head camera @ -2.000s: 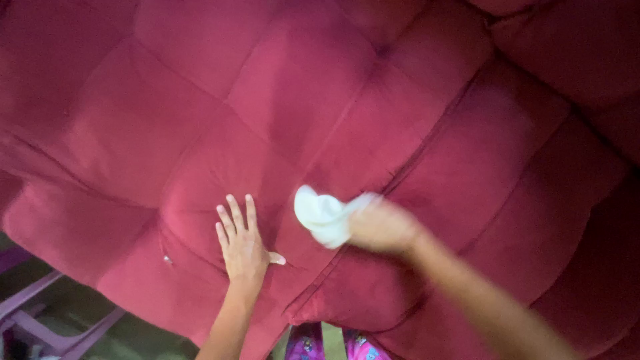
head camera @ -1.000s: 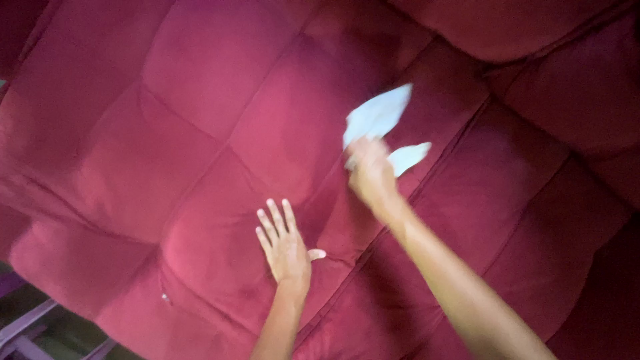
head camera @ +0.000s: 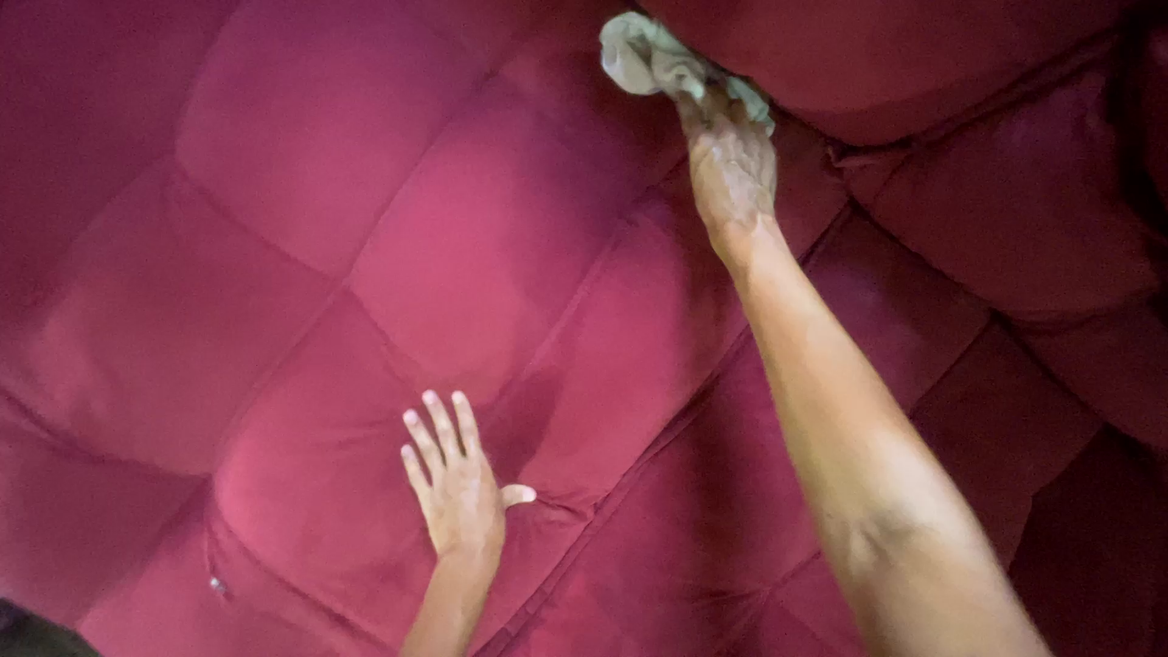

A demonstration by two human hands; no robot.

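Observation:
Red tufted upholstery (head camera: 438,246), with stitched seams between puffed sections, fills most of the head view. My left hand (head camera: 461,502) lies flat on it at the lower middle, fingers spread and holding nothing. Up near the top edge, right of centre, my right hand (head camera: 730,169) grips a crumpled pale cloth (head camera: 639,55) against the upholstery. Part of the cloth is hidden by the fingers, and its loose end bunches out to the left.
A raised cushion section (head camera: 894,64) borders the cloth on the upper right, with a deep crease below it. A small shiny bit (head camera: 217,585) sits on a seam at the lower left. Dark floor shows at the bottom left corner.
My right hand has moved the cloth farther up and away across the upholstery. My left hand stays flat with its fingers spread. The purple plastic furniture at the lower left has left the view.

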